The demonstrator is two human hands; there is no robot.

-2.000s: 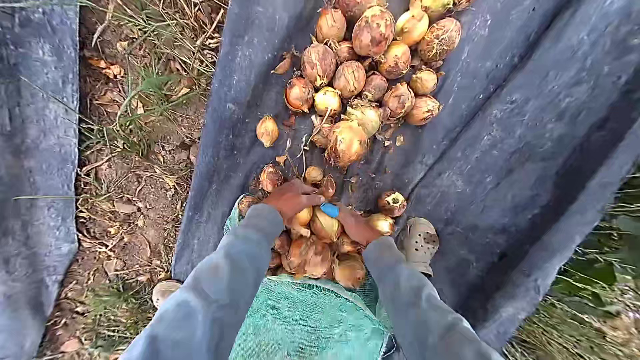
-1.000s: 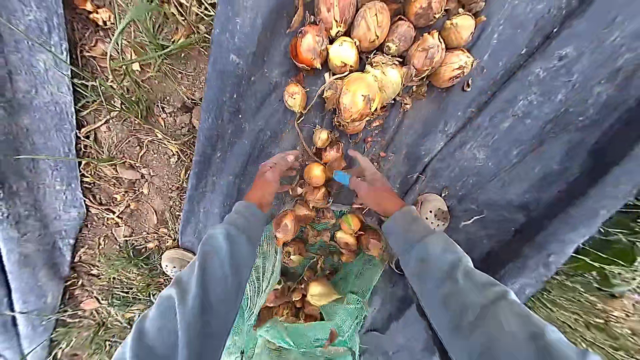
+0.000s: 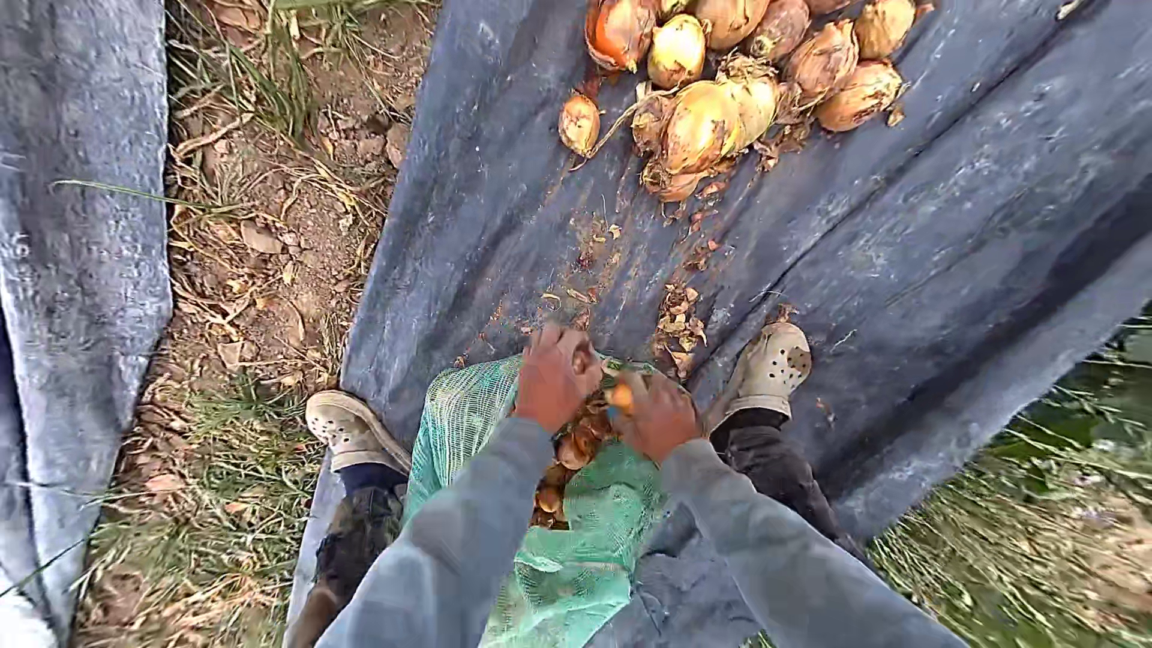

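A green mesh sack [image 3: 576, 576] lies between my feet, its mouth open away from me, with several onions [image 3: 580, 441] inside. At the left side of the mouth is my left hand [image 3: 555, 376], fingers curled; whether it grips the mesh or an onion is unclear. My right hand [image 3: 659, 414] is at the right side of the mouth, its fingers curled round a small orange-yellow onion [image 3: 621, 397], with a bit of blue by the fingers. Both hands are blurred. Farther ahead, a pile of onions [image 3: 702, 126] rests on the dark ground sheet [image 3: 504, 207].
Loose onion skins [image 3: 679, 324] lie on the sheet just beyond the sack. My clog-shod feet stand at either side, the left shoe [image 3: 353, 427] by the sheet's edge and the right shoe [image 3: 769, 371] on it. Soil and dry grass [image 3: 270, 243] separate this sheet from another sheet [image 3: 81, 225].
Both hands have drawn back toward me to the sack's mouth. The onions that lay between my hands just beyond the sack are gone from that spot. The sack's mouth has moved farther forward.
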